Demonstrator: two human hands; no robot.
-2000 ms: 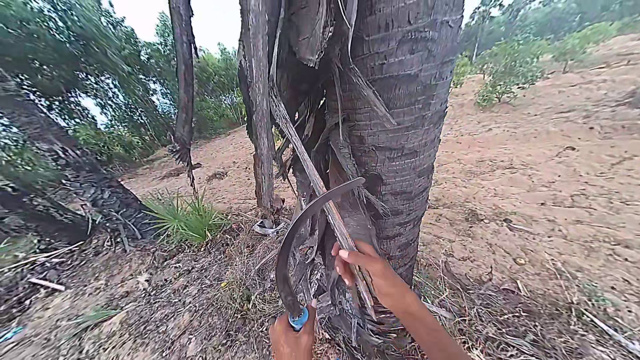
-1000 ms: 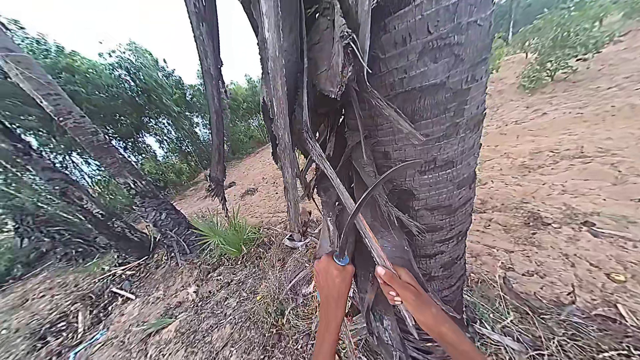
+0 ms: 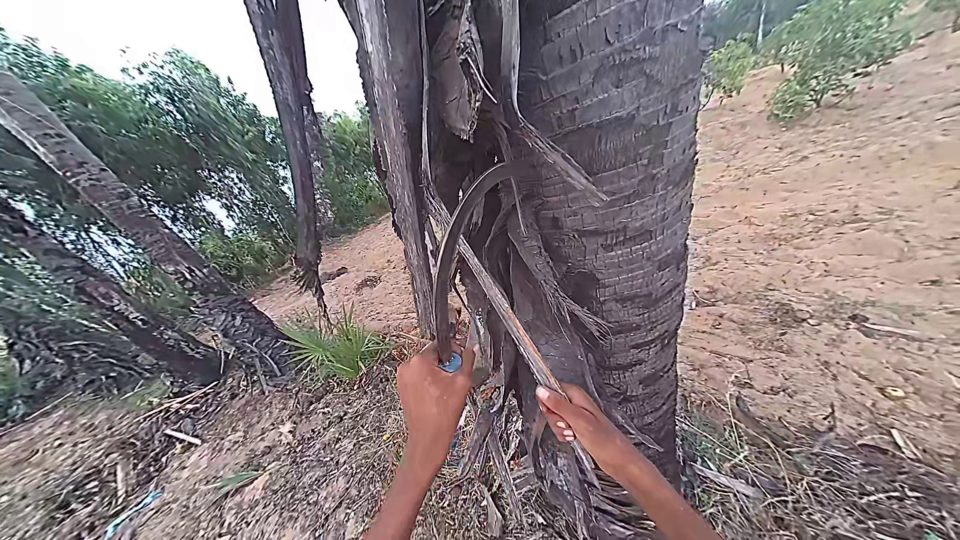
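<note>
My left hand (image 3: 433, 386) is closed around the handle of a sickle, whose blue end shows at the fist. The curved metal blade (image 3: 450, 259) rises from the hand and bends right, its tip in front of the palm trunk (image 3: 622, 187). Lower right, my right hand (image 3: 581, 424) grips a long dry palm stalk (image 3: 502, 300), which slants up and left behind the blade. Whether the blade touches the stalk I cannot tell. Dry, frayed leaf bases (image 3: 461, 75) hang along the trunk's left side.
A hanging dry stalk (image 3: 292, 142) and leaning trunks (image 3: 142, 217) stand to the left. A small green palm plant (image 3: 341, 346) grows near the tree's base. Dry litter (image 3: 292, 457) covers the ground, with a blue strip (image 3: 133, 514) at lower left. Sandy ground (image 3: 825, 247) slopes up on the right.
The sickle in my left hand has shifted against the stalk and trunk, its blade turning more upright and then back to a wide curve. My right hand stays on the stalk. The view has shifted somewhat.
</note>
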